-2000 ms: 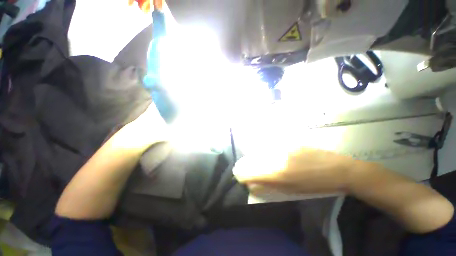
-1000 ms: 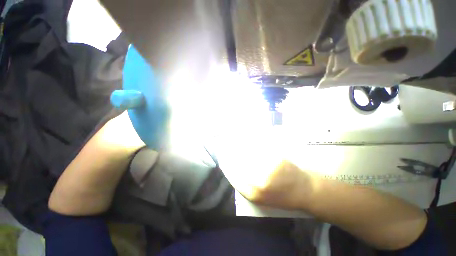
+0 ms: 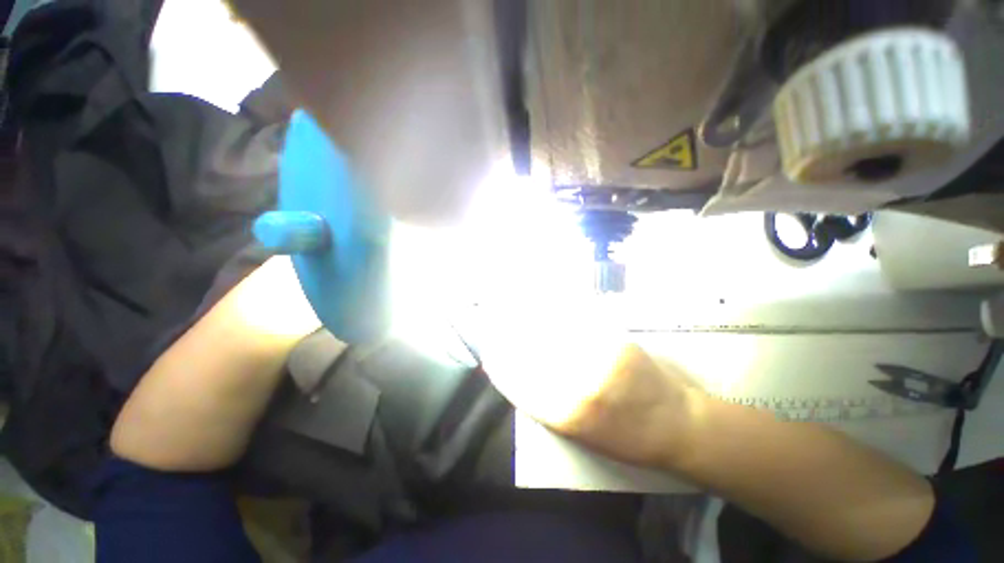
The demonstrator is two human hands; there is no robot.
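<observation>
The dark garment [image 3: 132, 209] is bunched over the left side of the table and hangs over the front edge. The sewing machine head [image 3: 617, 88] is above, with strong lamp glare below it. My right hand [image 3: 600, 401] lies at the front of the machine bed beside the garment's edge; its fingers are washed out by glare. My left forearm reaches over the garment behind the blue disc [image 3: 330, 225]; the left hand itself is lost in glare and behind the disc. Whether either hand grips the cloth cannot be told.
Black-handled scissors [image 3: 815, 233] lie behind on the bed, partly hidden by the machine head. Small snips [image 3: 919, 384] on a dark cord lie at the right. Ruler markings [image 3: 815, 408] run along the bed. A white ribbed knob [image 3: 872, 105] juts out at upper right.
The view has shifted closer to the machine, so the knob now shows and the blue disc looks larger. My right hand sits slightly closer to the front edge. The garment has barely moved.
</observation>
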